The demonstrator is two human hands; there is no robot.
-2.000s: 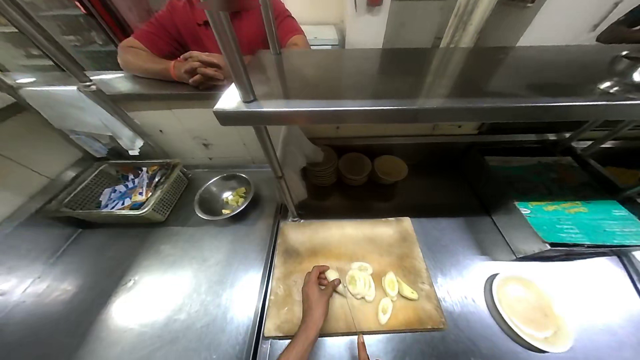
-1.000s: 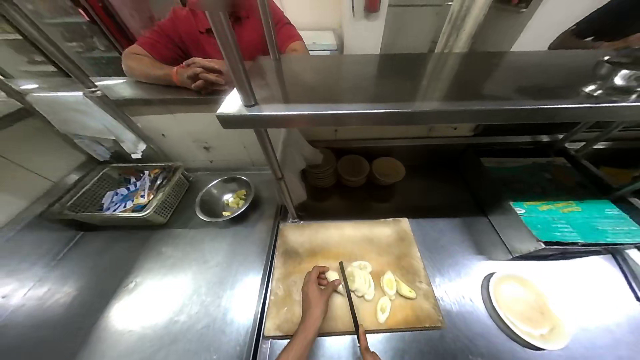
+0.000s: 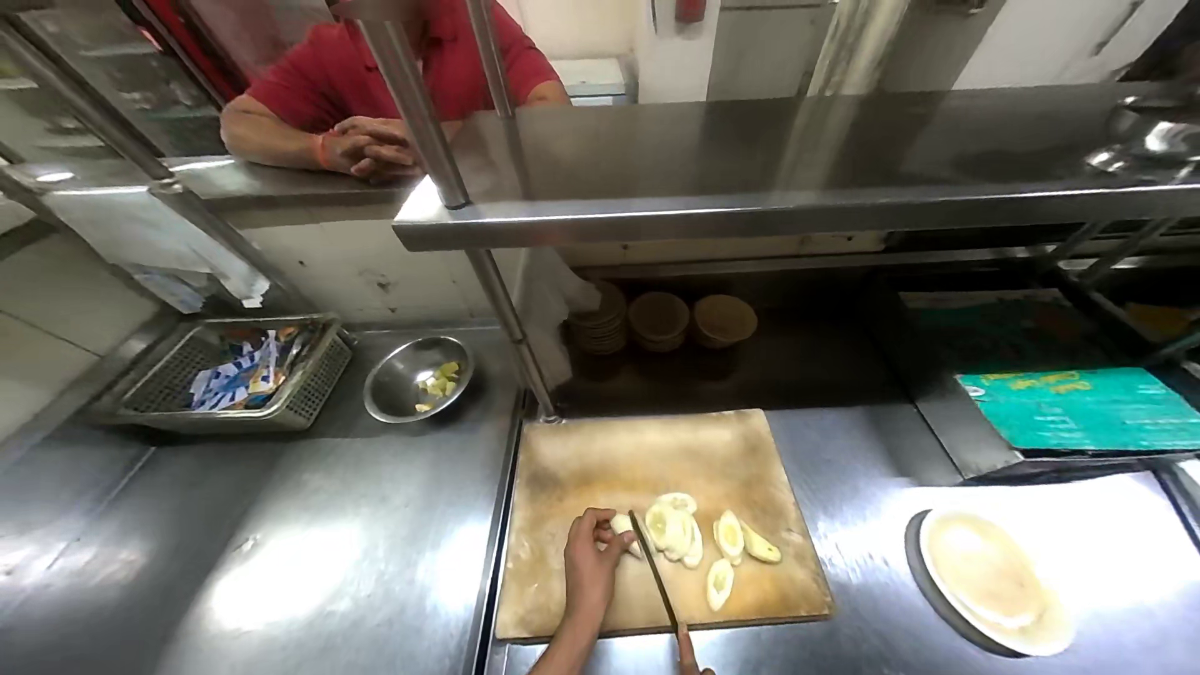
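On a worn cutting board [image 3: 647, 459], my left hand [image 3: 592, 562] grips a pale, peeled piece of vegetable or fruit [image 3: 626, 532] with its fingertips. My right hand [image 3: 689, 652], partly cut off by the bottom edge, holds a kitchen knife [image 3: 656, 577]. The blade points away from me and lies just right of the held piece. Overlapping pale oval slices [image 3: 673, 528] lie against the blade's right side. Farther right are several more pieces, among them an oval slice [image 3: 720, 583] and a yellowish end piece [image 3: 760, 544].
Left of the board stand a steel bowl [image 3: 419, 380] with yellow-green pieces and a plastic basket [image 3: 323, 375] of packets. An oval plate [image 3: 994, 581] is at right. A steel shelf [image 3: 712, 211] spans above stacked bowls [image 3: 659, 319]. A person in red [image 3: 309, 80] leans on the far ledge.
Two seconds ago the knife blade was hardly visible; it now shows plainly beside the held piece. My right hand stays at the bottom edge, and my left hand has kept its place.
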